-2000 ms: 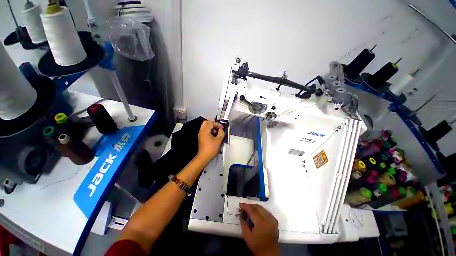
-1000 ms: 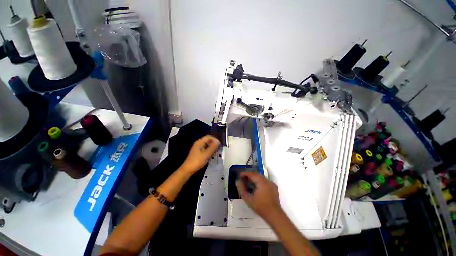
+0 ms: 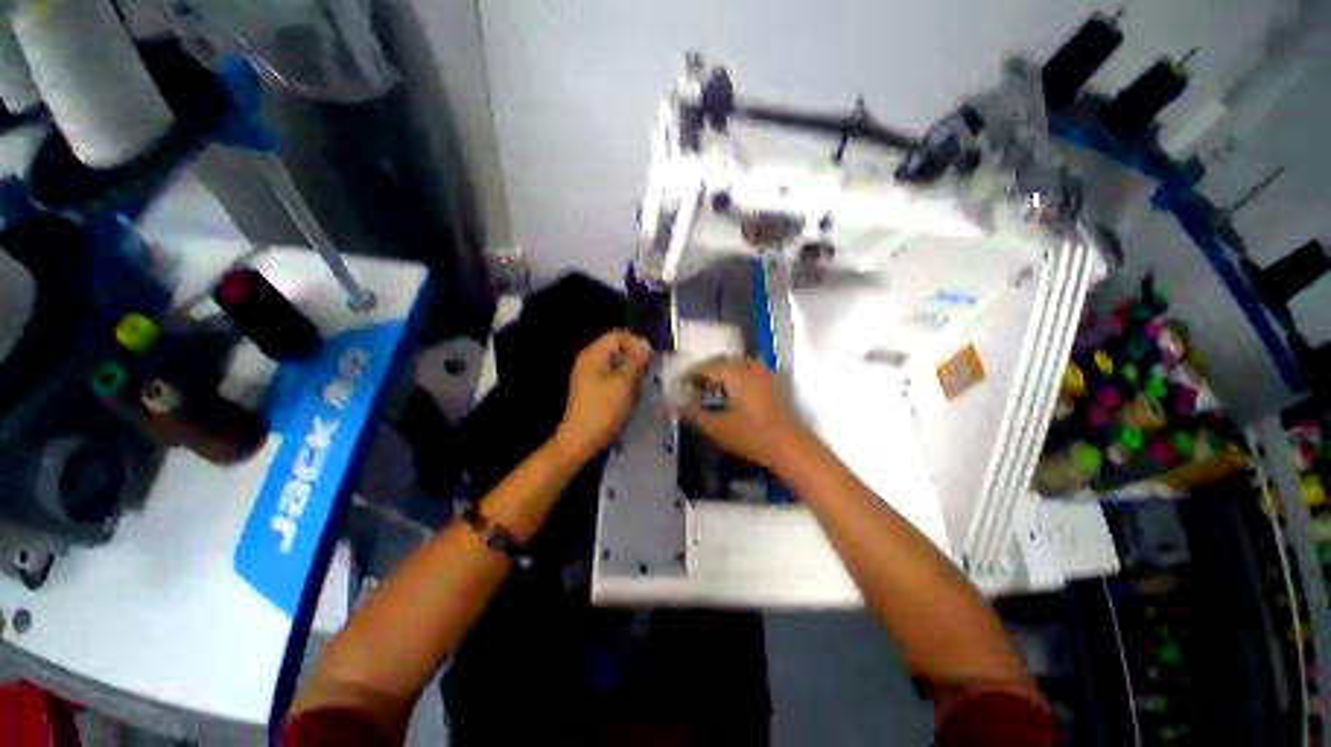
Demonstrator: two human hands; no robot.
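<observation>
The white industrial sewing machine (image 3: 876, 343) with an orange square sticker stands in front of me. My left hand (image 3: 602, 391) is at the machine's narrow bed, just below the dark needle area (image 3: 650, 304), fingertips pinched; I cannot tell whether they hold anything. My right hand (image 3: 734, 409) is beside it over the open recess, fingers curled around a small dark part that is too blurred to name. The bed plate (image 3: 639, 511) with dark screws runs toward me. Black fabric (image 3: 548, 350) lies left of the bed. No thread can be made out between the hands.
A neighbouring JACK table (image 3: 161, 569) with a blue edge (image 3: 314, 474) is at left, holding white cones (image 3: 95, 80) and brown spools (image 3: 205, 423). Coloured thread spools (image 3: 1139, 401) are massed at right. Black cones (image 3: 1083, 62) stand on a blue arm (image 3: 1168, 175). A pale wall is behind.
My right hand has moved up from the machine's front edge, across the recess, to beside my left hand. My left hand stays near the needle area. The view has shifted, with the machine higher in frame.
</observation>
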